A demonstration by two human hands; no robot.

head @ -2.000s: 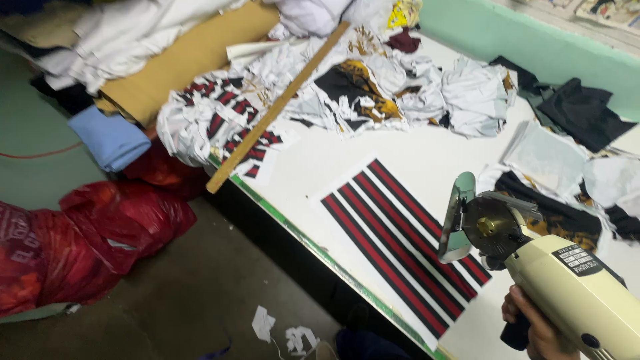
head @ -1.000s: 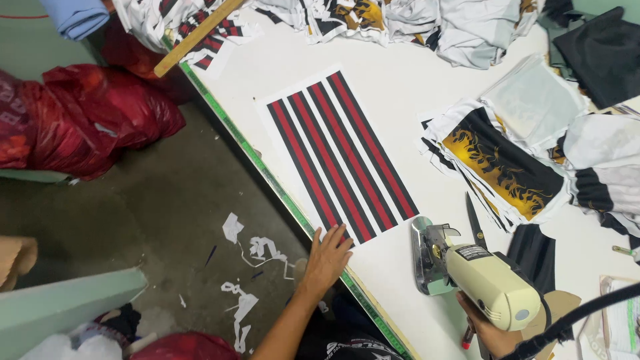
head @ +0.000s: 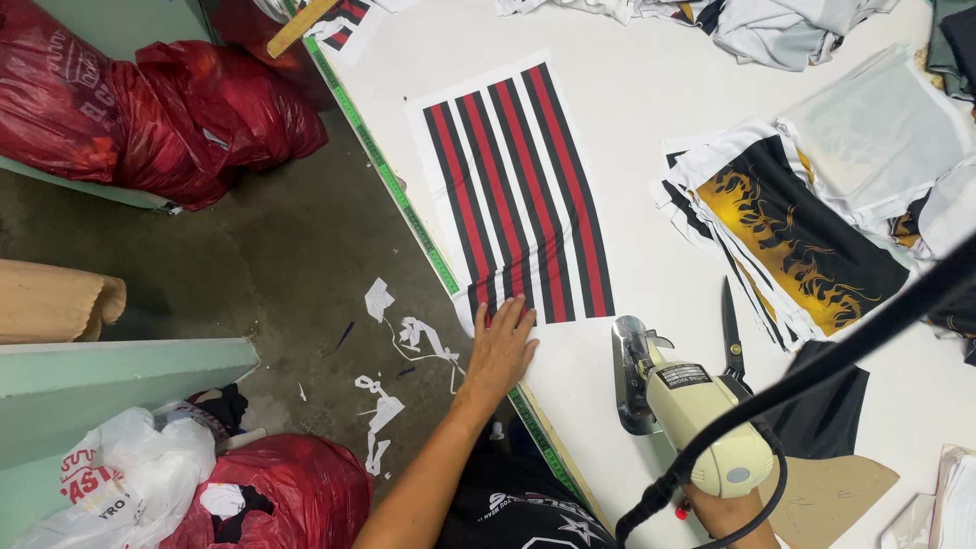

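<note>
My left hand point(head: 503, 343) lies spread on the lower left corner of a white fabric panel with red and black stripes point(head: 526, 198); small folds run through the cloth above the fingers. At the right, my right hand point(head: 720, 507) is wrapped round the handle of a cream electric rotary cloth cutter point(head: 705, 427), mostly hidden under its motor housing. The cutter's metal base point(head: 631, 374) rests on the white table just below the panel's lower right corner, apart from it. A thick black cable passes in front of the cutter.
Black shears point(head: 732, 335) lie beside a stack of flame-printed fabric pieces point(head: 801, 229). A green measuring tape point(head: 396, 191) runs along the table edge. Brown card point(head: 831, 492) lies lower right, a wooden stick point(head: 301, 27) at the top. Red plastic bags point(head: 229, 114) and scraps point(head: 385, 412) are on the floor.
Two seconds ago the cutter was over the striped panel; now it stands on the table below it. My left hand, out of view then, is on the panel, whose lower left has become creased since one second ago.
</note>
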